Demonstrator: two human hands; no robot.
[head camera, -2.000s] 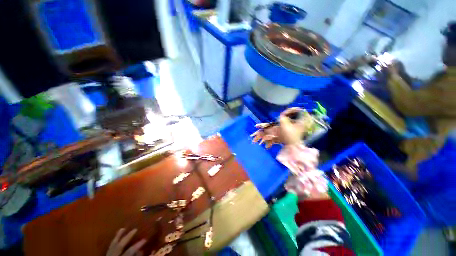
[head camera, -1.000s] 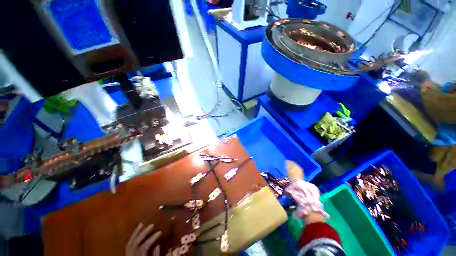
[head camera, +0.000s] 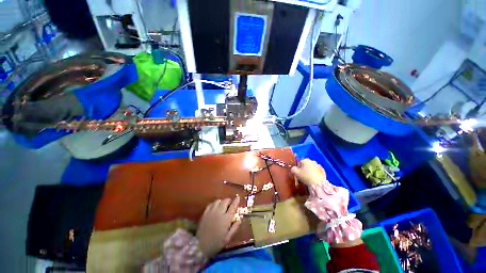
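Thin black wires with copper terminals (head camera: 250, 188) lie loose on the right part of the reddish-brown mat (head camera: 186, 184). My left hand (head camera: 217, 225) lies at the mat's near middle, fingertips against several terminals; whether it grips one is unclear. My right hand (head camera: 310, 174) is at the mat's right edge, fingertips by the end of some wires; its grip is blurred. The press die (head camera: 238, 120) stands brightly lit behind the mat.
Bowl feeders stand left (head camera: 96, 98) and right (head camera: 341, 109); a feed track (head camera: 165, 125) runs to the press. A blue bin (head camera: 341, 189) adjoins the mat. A green bin (head camera: 381, 250) and blue bin of copper pieces (head camera: 442, 234) are lower right; a black tray (head camera: 53, 218) lies left.
The view has swung left. My right hand had wires over the blue bin, then was empty beside wires in it, and has come back to the mat. My left hand now reaches the terminals.
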